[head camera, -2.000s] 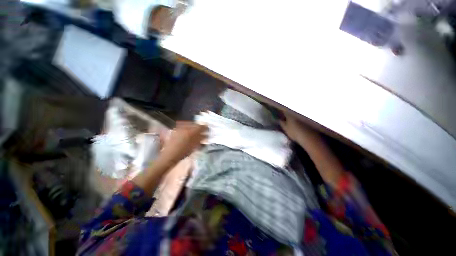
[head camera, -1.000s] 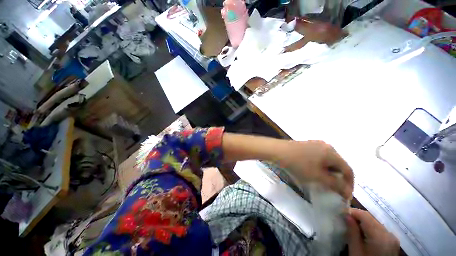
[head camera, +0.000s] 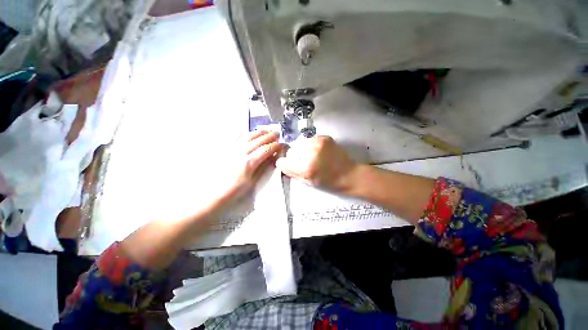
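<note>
A white strip (head camera: 276, 238) runs from my fingertips at the presser foot (head camera: 307, 126) down over the table's front edge to my lap. My left hand (head camera: 261, 155) lies on the strip's upper end, just left of the needle area. My right hand (head camera: 316, 161) has its fingers closed on the strip's end, right beside the left. The needle point is hidden. A fanned stack of white strips (head camera: 209, 296) lies on the check lap cloth (head camera: 264, 317). The off-white machine head (head camera: 400, 38) spans the top.
Loose white cut pieces (head camera: 39, 167) lie at the left of the table. A yellow-handled tool (head camera: 441, 144) and a dark pouch (head camera: 400, 90) lie right of the needle. Ruled marks (head camera: 342, 211) run along the table's front edge. More metal tools lie far right.
The view has swung to the machine. Both hands have moved from over the lap to the presser foot, with a strip between them. The strip stack now shows fanned on the lap.
</note>
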